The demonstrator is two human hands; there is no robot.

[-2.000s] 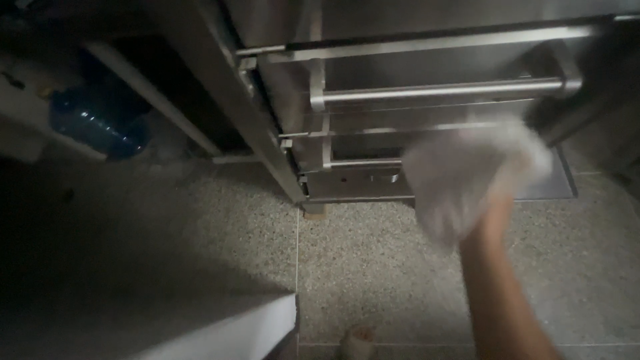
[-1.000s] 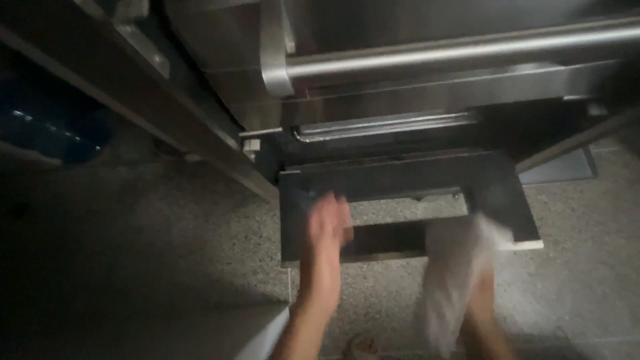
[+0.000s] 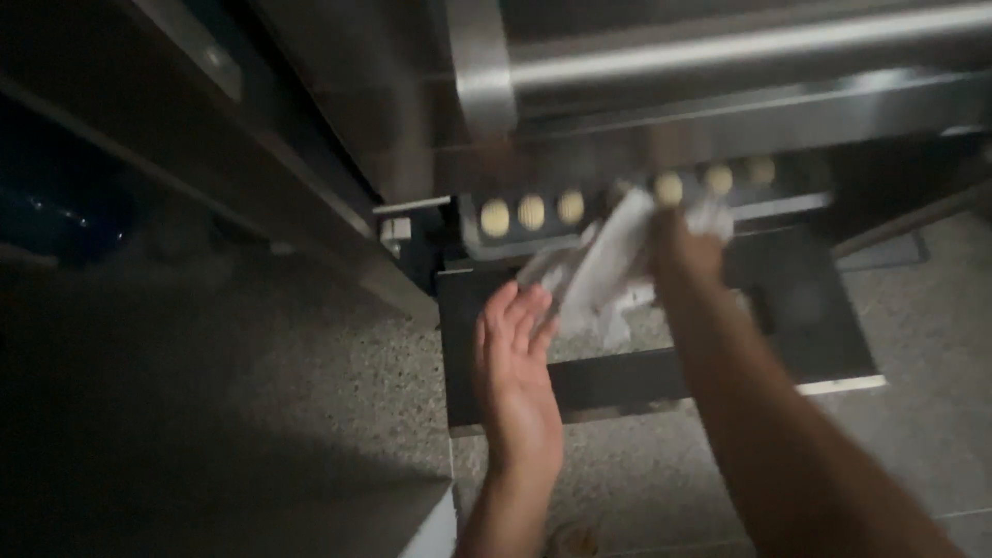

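Observation:
A metal tray [image 3: 511, 248] bearing several pale yellow round pieces, perhaps dough or biscuits [image 3: 531, 211], sticks out of the low compartment of a stainless-steel oven. My right hand [image 3: 694, 244] is closed on a crumpled white cloth [image 3: 608, 260] at the tray's front edge; whether it also grips the tray is hidden. My left hand [image 3: 518, 364] is spread, palm inward, left of the cloth, above the lowered dark oven door [image 3: 612, 380]. Its fingertips are close to the cloth; contact cannot be told. The picture is blurred.
Above the tray runs a thick metal bar handle [image 3: 736, 46]. A metal frame post [image 3: 310, 209] slants down at the left, with a blue plastic container [image 3: 62, 209] beyond it. Speckled floor [image 3: 364, 387] surrounds the lowered door, and a white corner [image 3: 438, 523] juts in at the bottom.
The low door, closed two seconds ago, was down one second ago. The tray with the yellow pieces has come into view. My right hand has moved with the cloth up to the tray. The view is closer.

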